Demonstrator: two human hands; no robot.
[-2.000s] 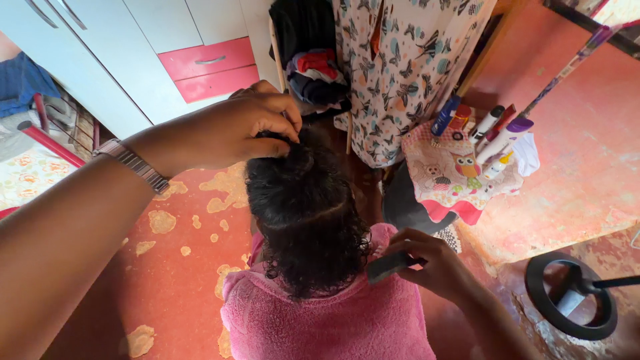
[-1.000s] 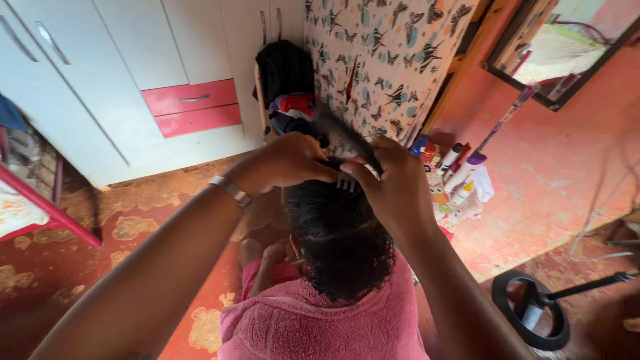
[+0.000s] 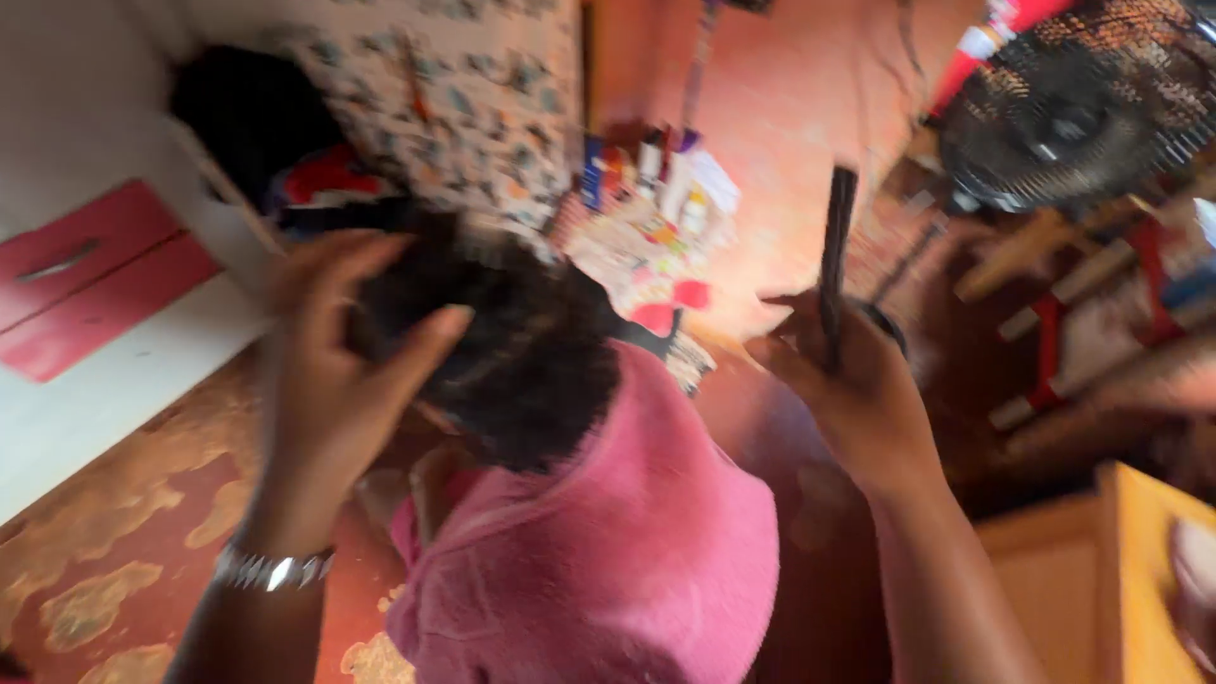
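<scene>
A person sits below me with a pink towel [image 3: 608,551] around the shoulders, the dark curly hair [image 3: 532,351] seen from above and blurred. My left hand [image 3: 351,370], with a metal-banded watch [image 3: 275,568] on its wrist, rests at the left side of the head, thumb and fingers spread. Out to the right of the head, apart from the hair, my right hand [image 3: 845,380] grips a dark comb [image 3: 838,247], which points upward. A light, toothed piece [image 3: 484,242], perhaps a hair clip or comb, shows at the top of the hair.
Bottles and tubes stand on a cloth-covered surface [image 3: 617,247] beyond the head. A patterned curtain [image 3: 456,104] hangs behind. At left is a cabinet with pink drawers [image 3: 95,275]; at right are a black fan [image 3: 1064,114] and a wooden piece of furniture [image 3: 1054,551].
My right hand has moved away from the hair to the right with the comb. The left hand's fingers have spread at the head. The view has swung to the right.
</scene>
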